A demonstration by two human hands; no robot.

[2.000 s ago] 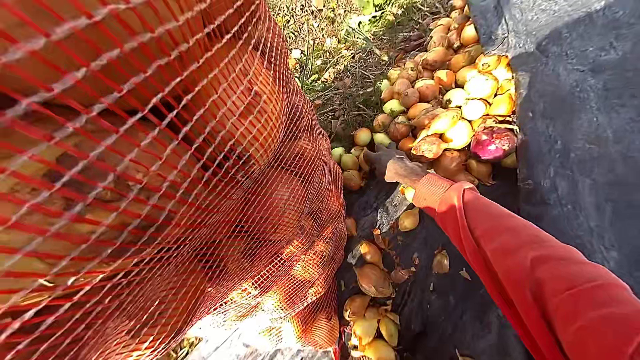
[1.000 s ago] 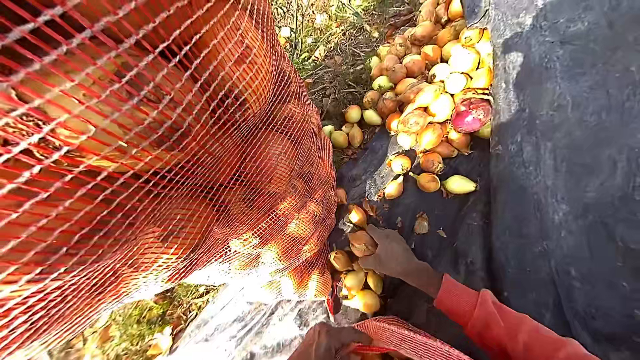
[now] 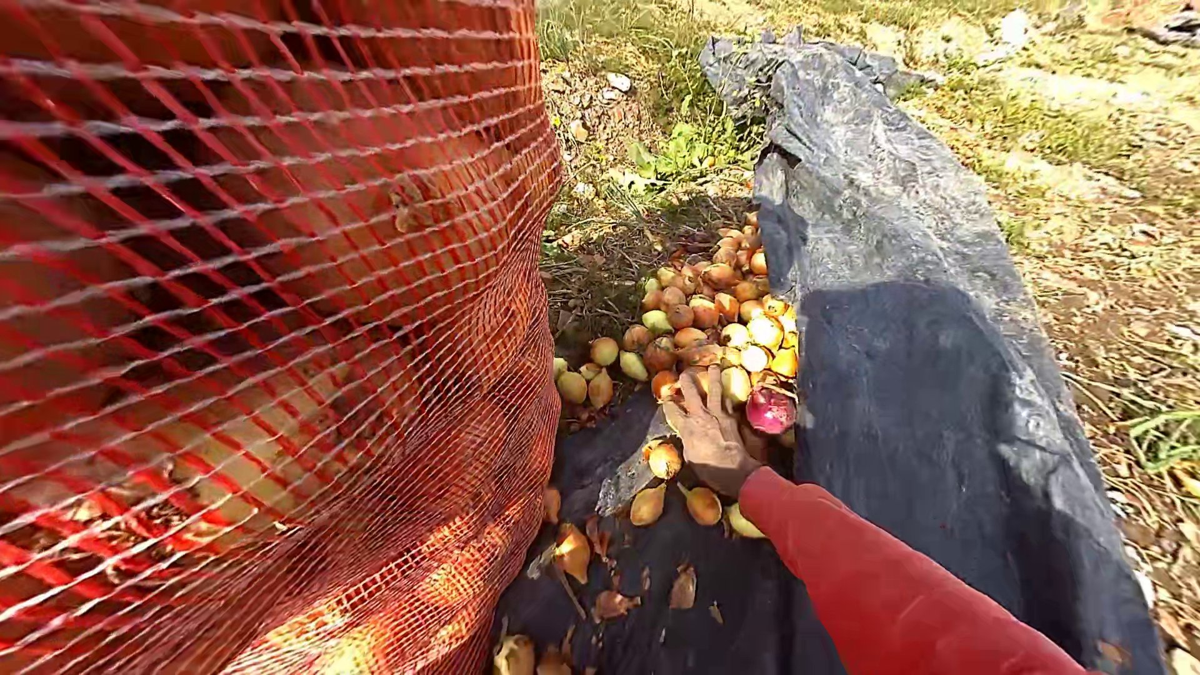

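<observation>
My right hand (image 3: 710, 442), in a red sleeve, reaches palm down with its fingers spread over the near edge of a pile of onions (image 3: 689, 339). Its fingertips touch the onions there; what lies under the palm is hidden. A red onion (image 3: 771, 410) lies just right of the fingers, and a few loose yellow onions (image 3: 649, 504) lie beside and below the hand. A red mesh sack (image 3: 403, 375) filled with onions fills the left side, very near the camera. My left hand is not in view.
Dark plastic sheeting (image 3: 900, 394) runs along the right of the pile and under the loose onions. Dry onion skins (image 3: 614, 605) and several onions lie near the sack's base. Grass and dry soil (image 3: 1106, 281) border the sheet.
My right hand has moved from the small onions beside the sack's base back up to the pile. My left hand, at the bottom edge a second ago, has left the view. The view has tilted up.
</observation>
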